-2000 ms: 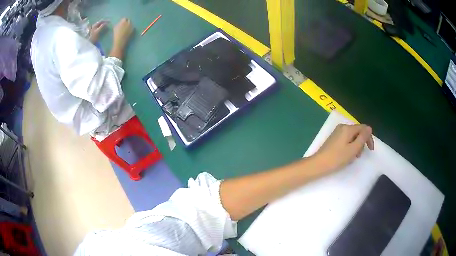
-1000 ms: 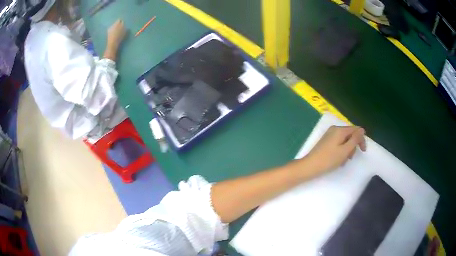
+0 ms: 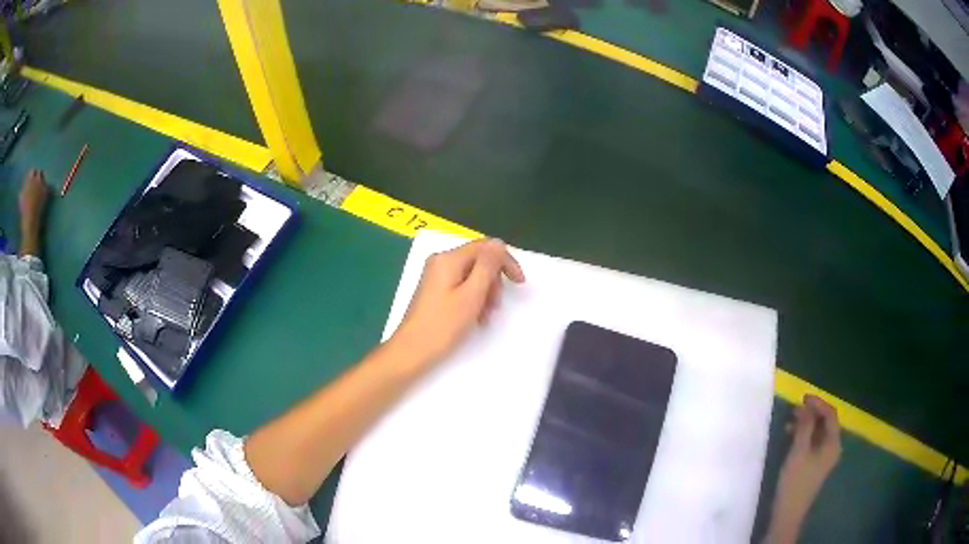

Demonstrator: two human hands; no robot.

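A black glossy tablet-like panel [image 3: 597, 430] lies flat on a white foam sheet [image 3: 478, 425], with a ceiling light reflected at its lower end. My left hand [image 3: 462, 285] is bare and rests on the foam's upper left part, fingers loosely curled, holding nothing visible. My right hand [image 3: 813, 436] is bare and lies just beyond the foam's right edge, fingers bent, apart from the panel. Neither hand touches the panel.
A blue-edged tray [image 3: 242, 278] heaped with thin black parts stands left of the foam. Yellow tape [image 3: 398, 213] and a yellow post [image 3: 271, 96] are behind. A framed document board [image 3: 767, 96] stands across the bench. A neighbour's arm [image 3: 32, 218] and a red stool [image 3: 106, 430] are at left.
The view has turned to the right; the tray and neighbour now sit further left. The whole panel, my right hand and the whole document board have come into view. My left hand stays on the foam.
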